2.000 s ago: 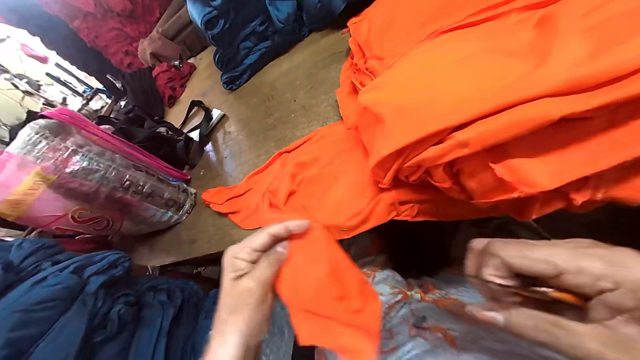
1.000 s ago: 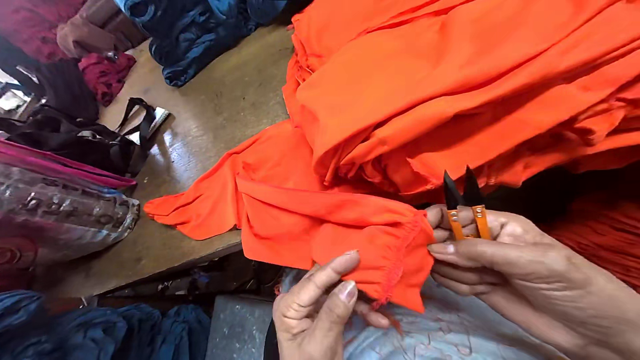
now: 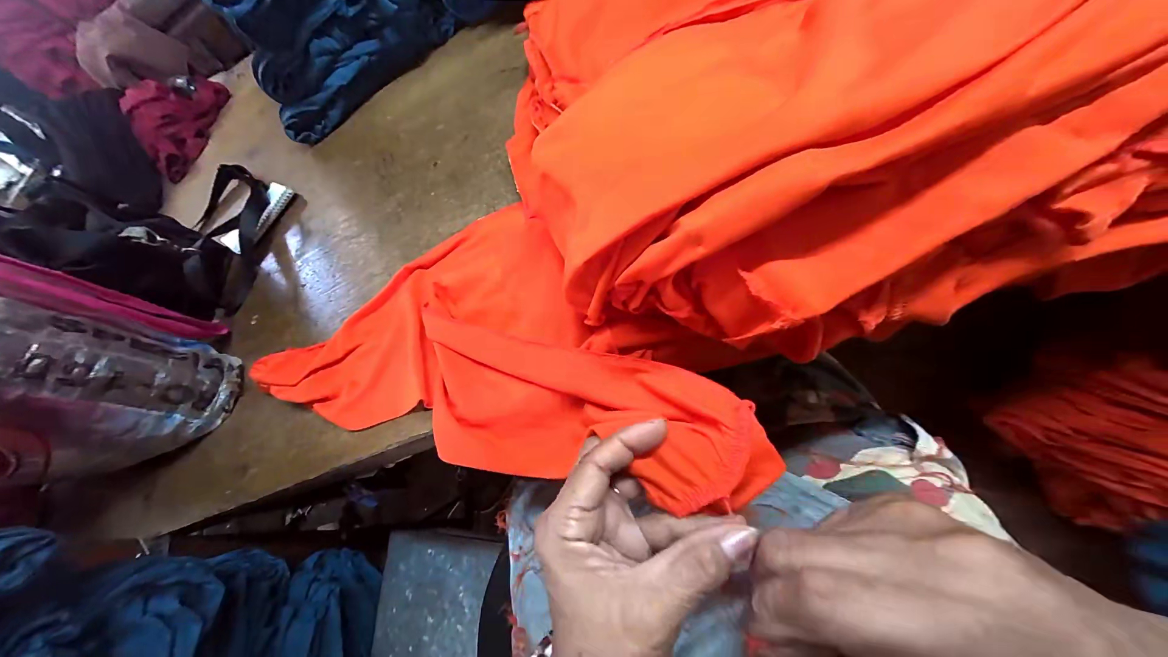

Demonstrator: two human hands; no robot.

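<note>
An orange fabric piece (image 3: 675, 420) with a gathered, stitched edge extends from the table toward me. My left hand (image 3: 630, 557) is at its lower edge, the fabric caught among its fingers; thumb and forefinger meet just below the gathers, where a short thread-like bit shows. Close against those fingertips is my right hand (image 3: 894, 584), blurred, back upward, its fingers curled. What it holds is hidden, and the thread snips are out of sight. A large heap of orange fabric (image 3: 821, 164) lies above both hands, touching the piece.
The worn wooden table (image 3: 392, 137) carries dark blue cloth (image 3: 356, 64), a black strapped bag (image 3: 173, 246) and a clear plastic bag (image 3: 119, 392) with pink trim. Blue fabric bundles (image 3: 164, 602) are at lower left. More orange fabric (image 3: 1095, 429) lies low on the right.
The snips, visible upright in my right hand one second ago, no longer show. My right hand has moved down from the gathered edge to beside my left fingertips.
</note>
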